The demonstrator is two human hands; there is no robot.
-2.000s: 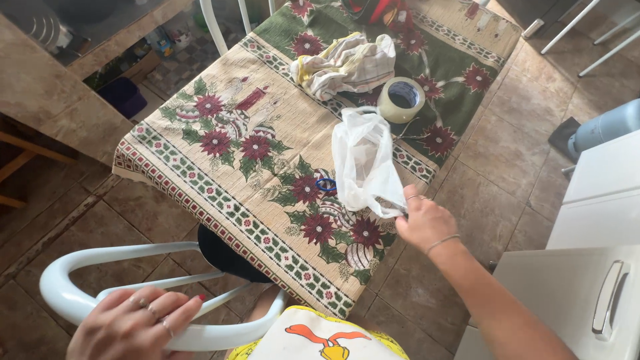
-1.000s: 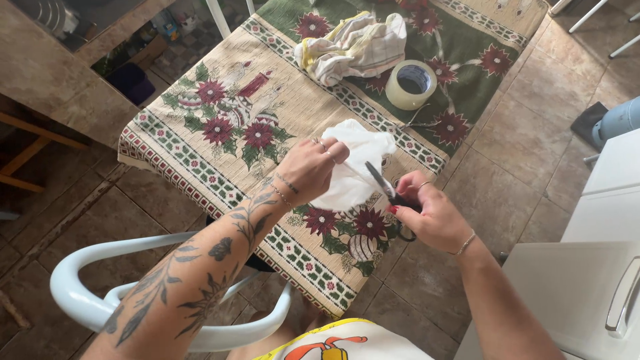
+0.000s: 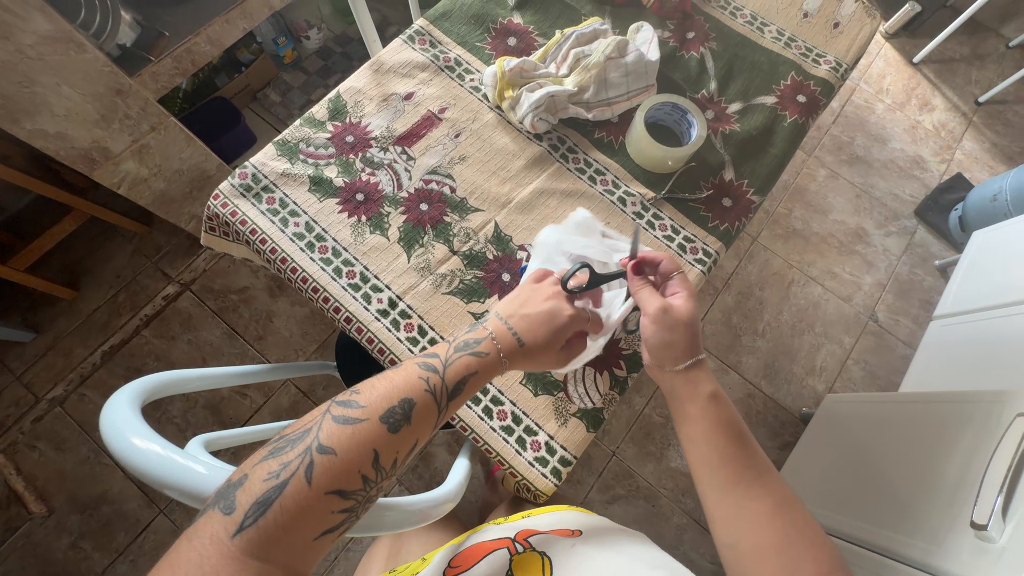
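The white plastic bag (image 3: 578,237) lies crumpled near the table's front edge, partly under both hands. My left hand (image 3: 546,318) grips its near part, with the fingers curled into the plastic. My right hand (image 3: 662,308) holds a pair of scissors with black handles (image 3: 590,278) at the bag's right side; its metal tip points away from me and one handle loop lies over my left hand. How far the blades are apart cannot be told. Beyond the hands, a roll of clear packing tape (image 3: 666,133) stands beside a crumpled cloth with yellow trim (image 3: 576,76).
A patterned tablecloth (image 3: 512,168) covers the table. A light blue chair (image 3: 152,432) stands at the near left. On the right are a white cabinet (image 3: 904,464) and a blue gas cylinder (image 3: 992,204). A thin dark cord or wire (image 3: 680,194) lies near the tape.
My left hand has come from the chair back to the bag. My right hand, on the bag's handles two seconds ago, now holds the scissors, which have turned since one second ago.
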